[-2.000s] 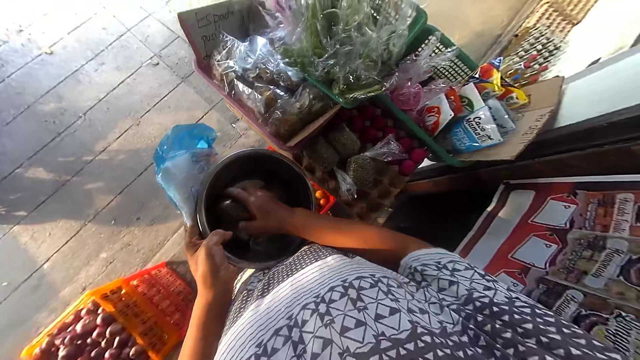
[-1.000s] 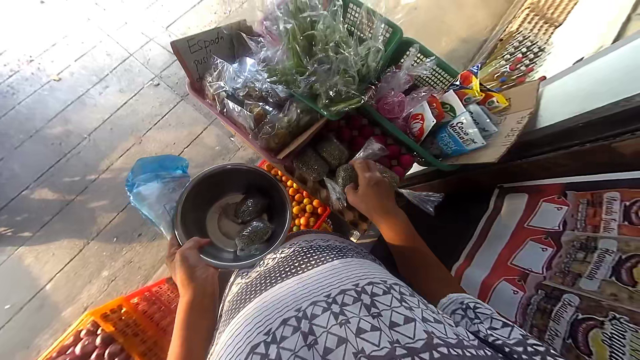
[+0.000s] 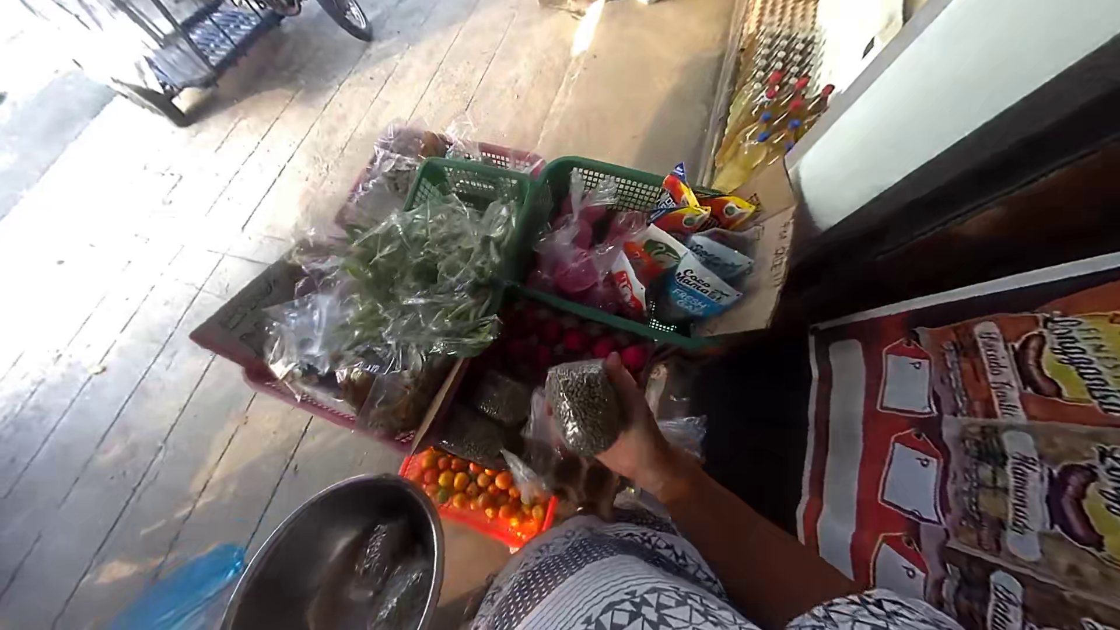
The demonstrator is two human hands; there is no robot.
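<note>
My right hand [image 3: 643, 437] grips a clear plastic bag of small greenish-grey beans or seeds [image 3: 582, 409], held over the produce baskets. Similar dark bags [image 3: 499, 400] lie just left of it. At the bottom left is a round metal bowl [image 3: 306, 534] with filled plastic bags [image 3: 398, 595] inside. My left hand is out of the frame. An orange-red basket of small orange and yellow fruits [image 3: 481, 490] sits between the bowl and my right hand.
Green baskets [image 3: 569, 308] hold bagged goods and packets; leafy greens in plastic [image 3: 420, 262] lie beside them. A blue plastic bag [image 3: 188, 591] is left of the bowl. Bottles [image 3: 779, 114] stand at the upper right, a printed banner [image 3: 910, 472] at the right, a wheeled cart [image 3: 201, 52] at the upper left.
My right hand was inside the bowl, then at the bags by the baskets; now it holds one bag up. My left hand, earlier on the bowl's rim, has left the view. The view has shifted.
</note>
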